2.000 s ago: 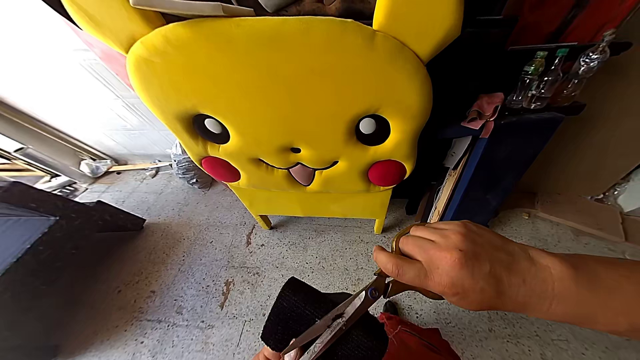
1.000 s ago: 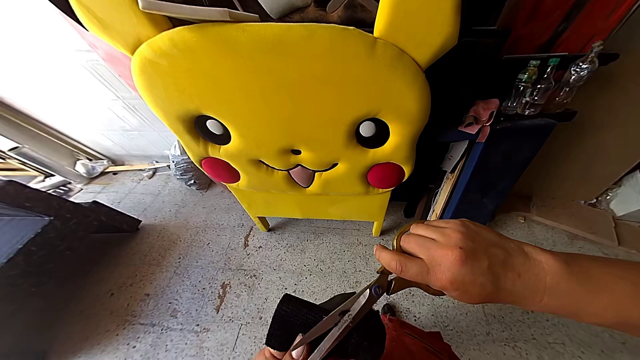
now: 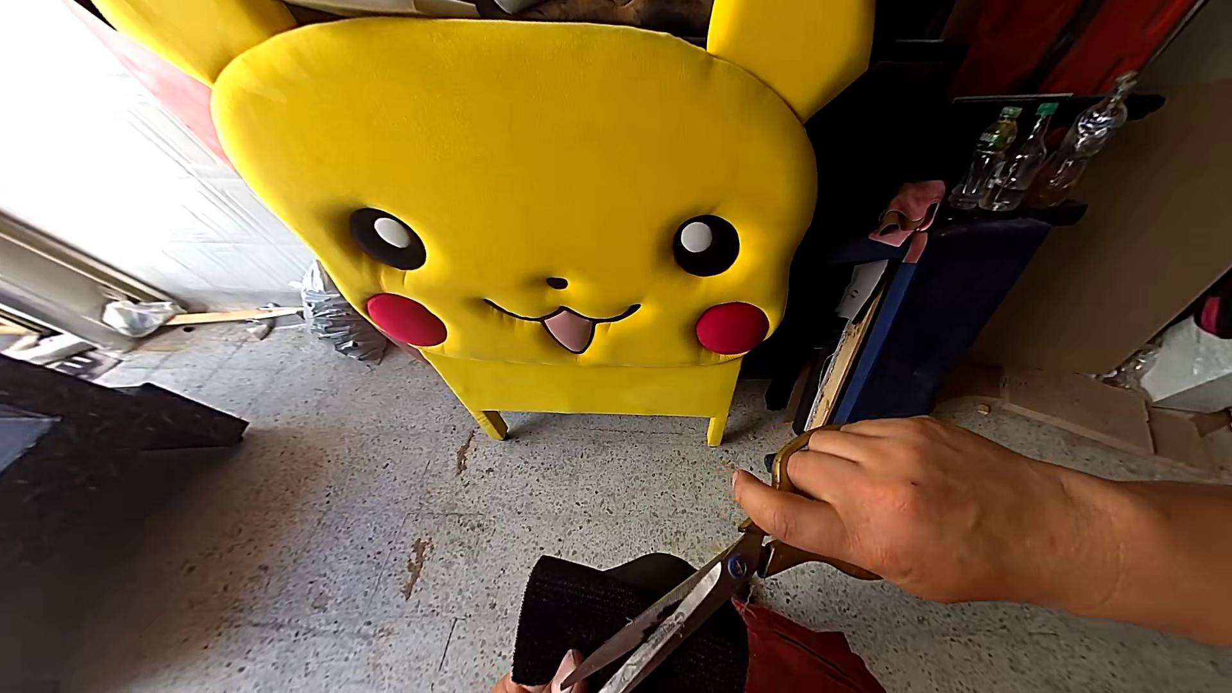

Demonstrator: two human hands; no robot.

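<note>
My right hand (image 3: 895,510) grips the handles of a pair of large metal scissors (image 3: 707,587), with fingers through a brass-coloured loop. The blades point down and left, slightly parted, over a piece of black ribbed fabric (image 3: 568,616). At the bottom edge, only the fingertips of my left hand (image 3: 549,674) show, at the fabric's lower edge beside the blade tips; the rest of it is out of frame. Red cloth (image 3: 808,654) lies to the right of the black fabric. Beyond stands a yellow padded Pikachu-face headboard (image 3: 539,144) on two short legs.
Clear plastic bottles (image 3: 1030,159) stand on a dark shelf at the right, near a pink cloth (image 3: 908,214). Below is a blue panel (image 3: 943,318). A dark piece of furniture (image 3: 183,419) is at the left. A grey plastic bag (image 3: 337,313) rests on the speckled floor (image 3: 337,539).
The scissor blades, more widely parted one second ago, are closer together now. My right hand stays at nearly the same place, gripping the handles.
</note>
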